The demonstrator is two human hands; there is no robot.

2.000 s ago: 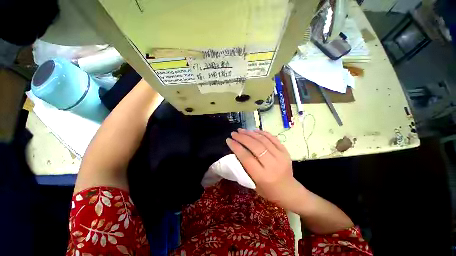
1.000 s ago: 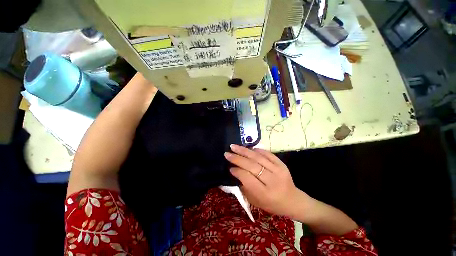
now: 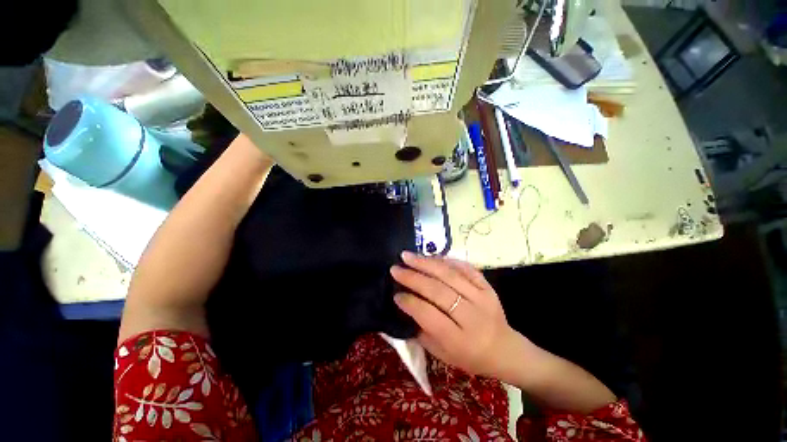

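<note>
The black garment piece (image 3: 319, 259) lies under the sewing machine head (image 3: 345, 95) and hangs down over my lap. My right hand (image 3: 453, 311) lies on the cloth's right edge, fingers pointing left, with the thumb side partly hidden. A white strip (image 3: 409, 361) hangs below the cloth beside my right hand. My left forearm reaches up behind the machine head; my left hand is hidden there. The small metal presser foot area (image 3: 397, 192) shows just below the head. The silver needle plate (image 3: 431, 216) shows right of the cloth.
A light blue bottle (image 3: 103, 147) stands on the left over white paper (image 3: 108, 216). Right of the head lie a blue pen (image 3: 482, 164), a white pen (image 3: 506, 151), a grey blade-like sliver (image 3: 567, 170), papers (image 3: 552, 112) and loose thread (image 3: 528, 220). The table's front edge runs beside my right hand.
The black cloth and my right hand have moved down toward me from two seconds ago, uncovering the needle plate. The white strip now hangs lower and narrower.
</note>
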